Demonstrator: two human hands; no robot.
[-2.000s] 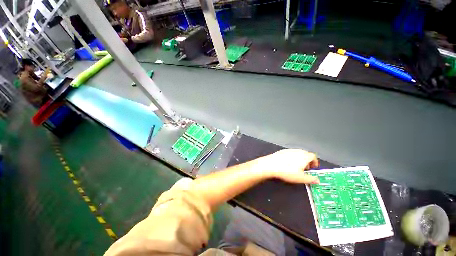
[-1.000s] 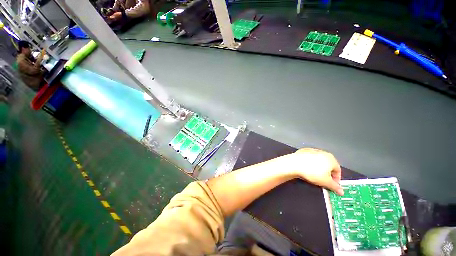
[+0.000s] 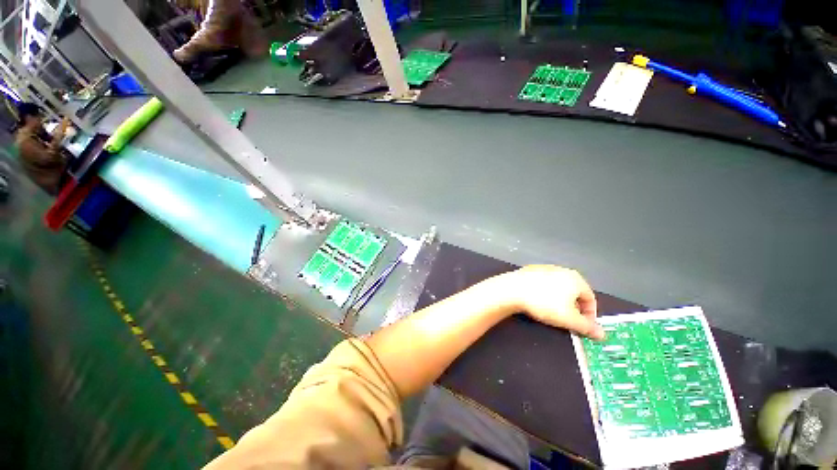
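Note:
A green circuit board panel lies on a white sheet on the black-matted ledge at the lower right. My left hand reaches in from the lower left, with thumb and fingertips closed on the panel's upper left corner. A round pale tub with silvery bits stands right of the panel. A dark, thin, curved thing shows in front of the tub, too blurred to name. My right hand is not in view.
More green boards lie left of the black mat beside thin dark tools. A slanted metal post stands behind them. The grey-green conveyor runs across. Beyond it lie boards, a pale card and a blue tool.
The view has shifted. My left hand stays at the panel's corner. A dark thin thing that was at the panel's right edge a second ago is gone from there; a dark shape now shows by the tub.

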